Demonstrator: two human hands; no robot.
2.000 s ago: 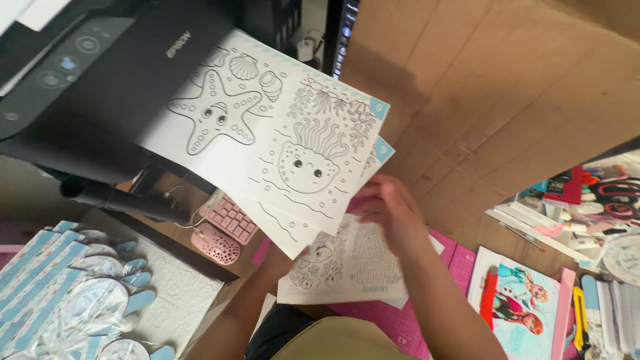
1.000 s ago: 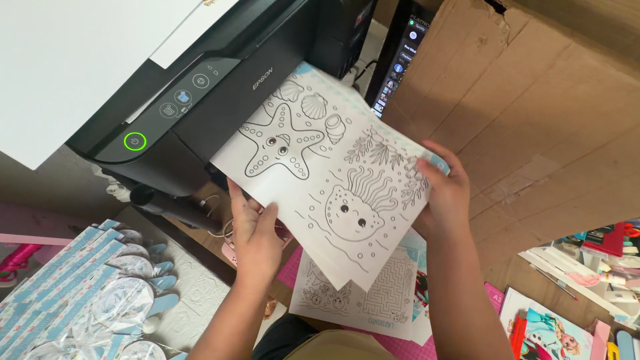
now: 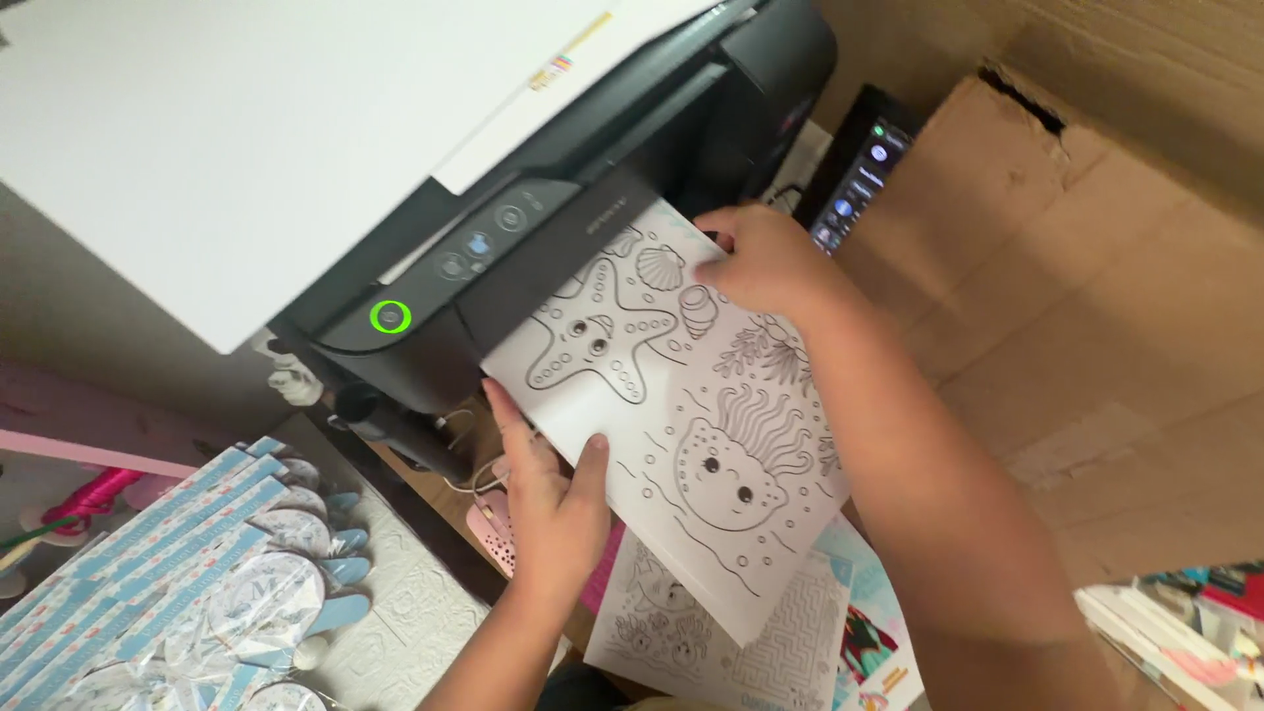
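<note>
A stack of printed colouring sheets (image 3: 642, 434) with a starfish and a jellyfish lies at the output slot of a black Epson printer (image 3: 553, 237). My left hand (image 3: 553, 494) is at the stack's lower left edge, thumb on top and fingers at the side and beneath. At the upper right edge, near the printer, my right hand (image 3: 760, 257) grips the stack between thumb and fingers. The far end of the sheets is hidden at the printer. Below them lie other printed sheets (image 3: 790, 632) with a maze and sea animals.
A large cardboard box (image 3: 1076, 326) stands at the right, with a lit screen (image 3: 859, 188) behind its edge. A pink perforated mouse (image 3: 491, 528) lies beside the printer. Blue-and-white wrapped items (image 3: 267, 592) fill the lower left. White paper (image 3: 227, 128) covers the printer's top.
My right hand, apart from the stack two seconds ago, now holds its edge and has moved up along it towards the printer since one second ago. The view has shifted closer to the printer.
</note>
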